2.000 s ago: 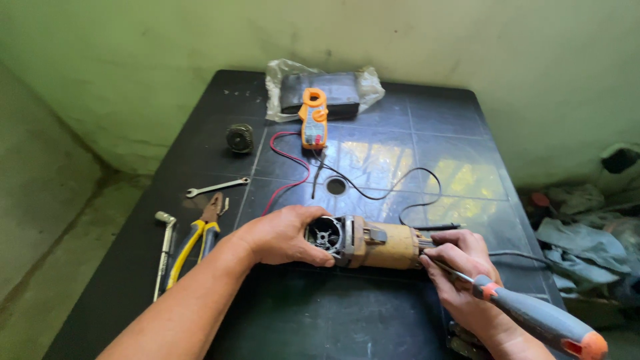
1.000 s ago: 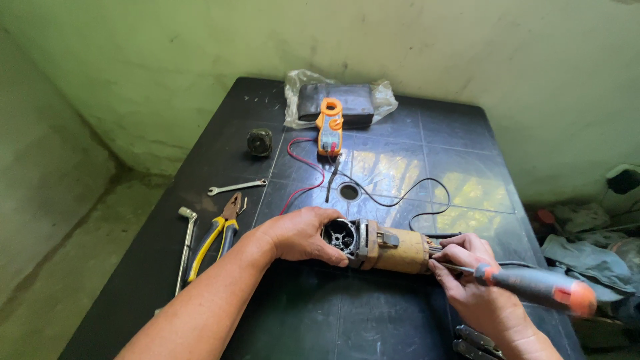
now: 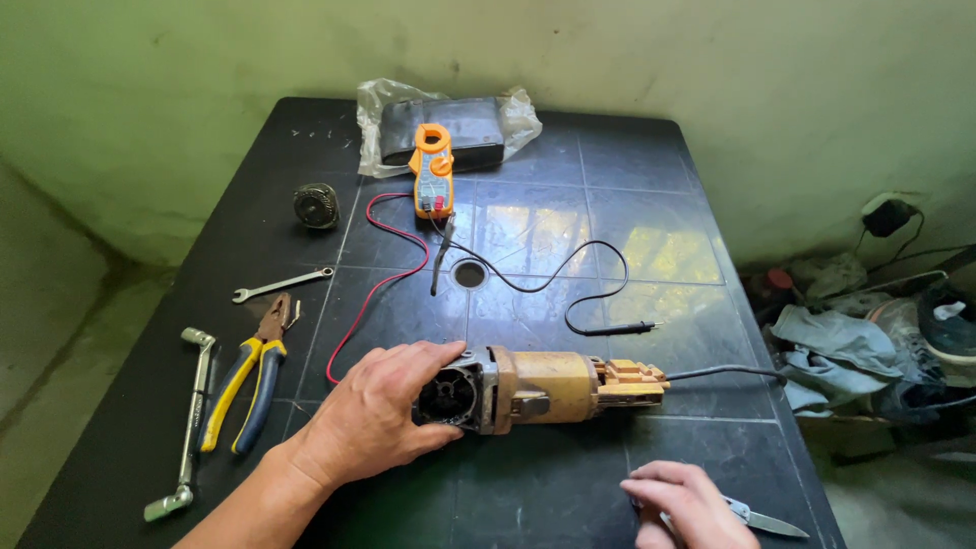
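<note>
My left hand point(image 3: 381, 404) grips the dark metal gear head of a partly opened power tool, apparently an angle grinder point(image 3: 545, 385), lying on the table. Its yellow-brown motor housing points right, and the inner parts of its rear end are exposed, with a black cord running out to the right. The gear head's round opening shows between my thumb and fingers. Near the front right, my right hand point(image 3: 682, 507) is away from the tool, fingers curled, over or beside a folding knife or multitool with its blade point(image 3: 778, 525) out. Whether the fingers hold it is hidden.
Combination pliers point(image 3: 242, 385), a combination wrench point(image 3: 282, 286) and a double-ended socket wrench point(image 3: 194, 412) lie left. A round metal part point(image 3: 316, 206) sits behind them. An orange clamp meter point(image 3: 433, 171) leans on a black case point(image 3: 450, 126), its leads spread mid-table. Cloths and shoes lie right, off the table.
My right hand has left the tool's rear end and moved toward the front edge; the screwdriver it held is out of sight. The tool has rolled somewhat, while my left hand stays on its head.
</note>
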